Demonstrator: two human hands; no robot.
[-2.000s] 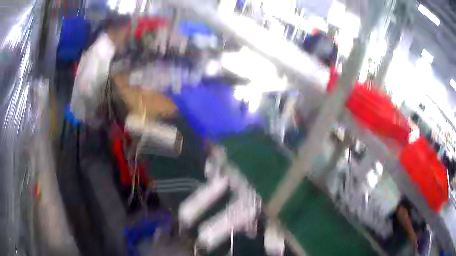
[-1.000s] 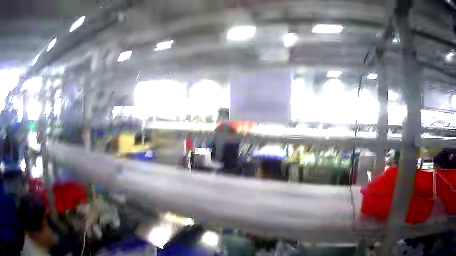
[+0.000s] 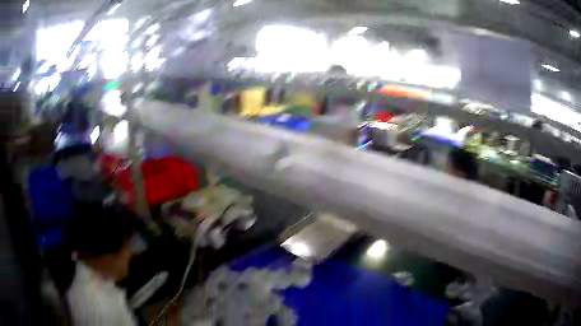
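Neither of my hands is in the picture. The view is blurred. Nearest in front of me at the bottom lies a bright blue sheet (image 3: 369, 296). A group of whitish pieces (image 3: 236, 296) lies at its left side; they are too blurred to identify. A pale rectangular panel with a bright reflection (image 3: 328, 235) is behind the sheet.
A long pale overhead shelf beam (image 3: 357, 175) crosses from upper left to lower right. A person in a white top (image 3: 95, 293) is at lower left. Red bins (image 3: 169, 181) and a thin cable (image 3: 186, 274) are at left. Windows shine behind.
The view has tilted down and turned left since one second ago. The blue sheet and the person at lower left show more fully. The workbench seen two seconds ago is mostly out of view.
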